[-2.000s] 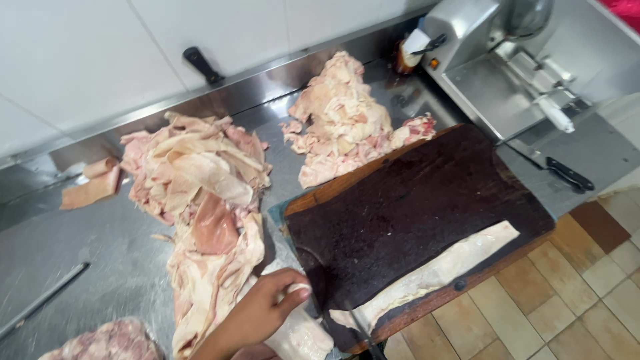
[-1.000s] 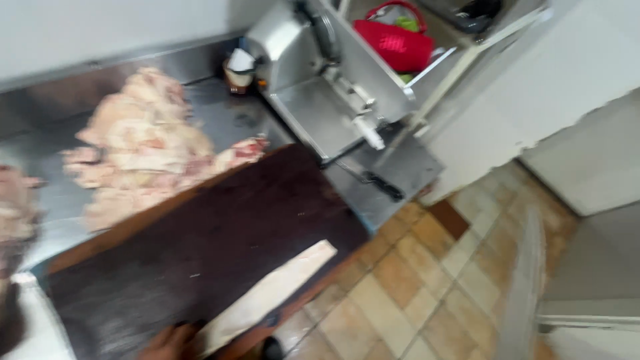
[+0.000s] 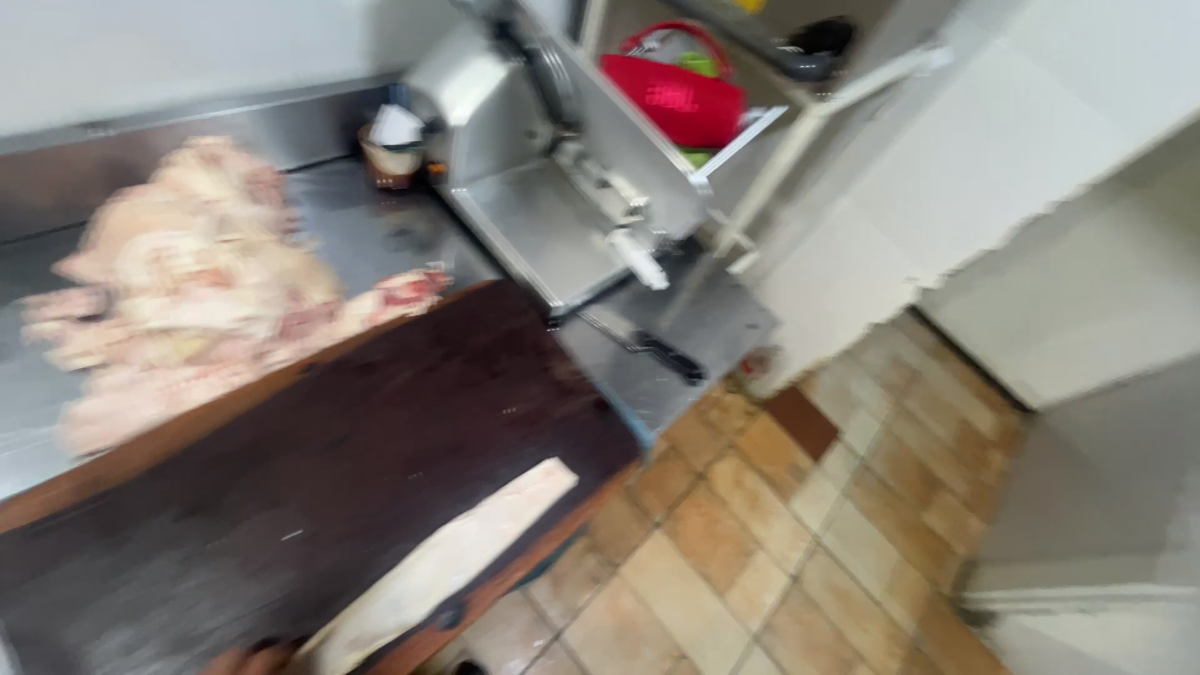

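Note:
A long pale strip of skin or fat (image 3: 450,562) lies on the dark cutting board (image 3: 309,459), along its near edge. Only the blurred fingers of one hand, which looks like my left hand (image 3: 253,656), show at the bottom edge of the view, at the strip's lower left end. Whether they grip the strip is unclear. My right hand is out of view. Beyond the board, a heap of pale raw skin and fat pieces (image 3: 197,281) rests on the steel counter (image 3: 356,220), with a redder piece (image 3: 408,291) at its right side.
A metal meat slicer (image 3: 544,206) stands behind the board. A black-handled knife (image 3: 670,356) lies on the steel beside it. A brown container (image 3: 392,155) is near the back wall. A red cylindrical thing (image 3: 675,98) sits on a shelf. Tiled floor (image 3: 694,581) is at the right.
The view has swung right, bringing in the shelf and more floor. The hand seen over the meat beside the board two seconds ago now shows only as fingers at the strip's end.

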